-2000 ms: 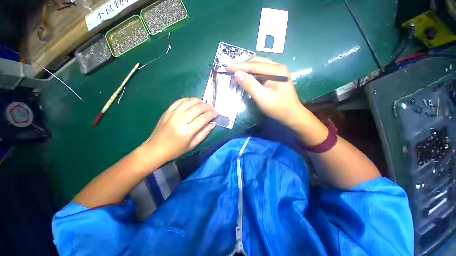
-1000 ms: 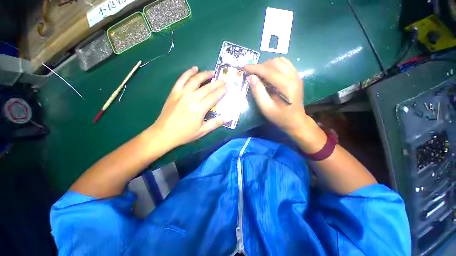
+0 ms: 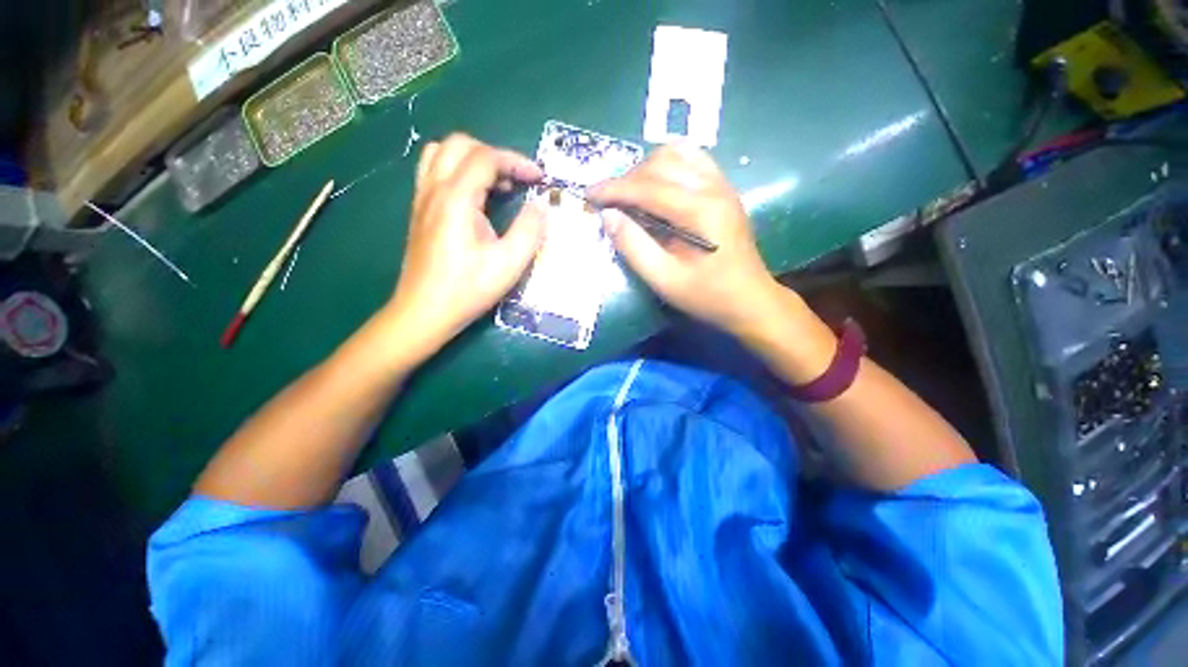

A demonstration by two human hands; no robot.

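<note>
An open smartphone housing (image 3: pixel 563 267) lies on the green mat in front of me, glaring white in the middle with a dark board area at its far end. My left hand (image 3: pixel 466 235) is at its left edge, thumb and fingertips close together near the board area; whether they pinch a part cannot be told. My right hand (image 3: pixel 684 235) holds dark thin tweezers (image 3: pixel 680 235) like a pencil, its fingertips over the right side of the housing near the board area. The tweezer tips are hidden by the fingers and glare.
A white card (image 3: pixel 685 85) with a cutout lies behind. Screw trays (image 3: pixel 300 110) stand back left by a wooden board (image 3: pixel 156 65). A red-ended stick (image 3: pixel 278 263) lies left. A grey parts tray (image 3: pixel 1107 430) is at right, below a yellow-black box (image 3: pixel 1118 76).
My left hand has moved from lying over the housing up to its far left edge, uncovering the near end. My right hand stays near the board area with the tweezers.
</note>
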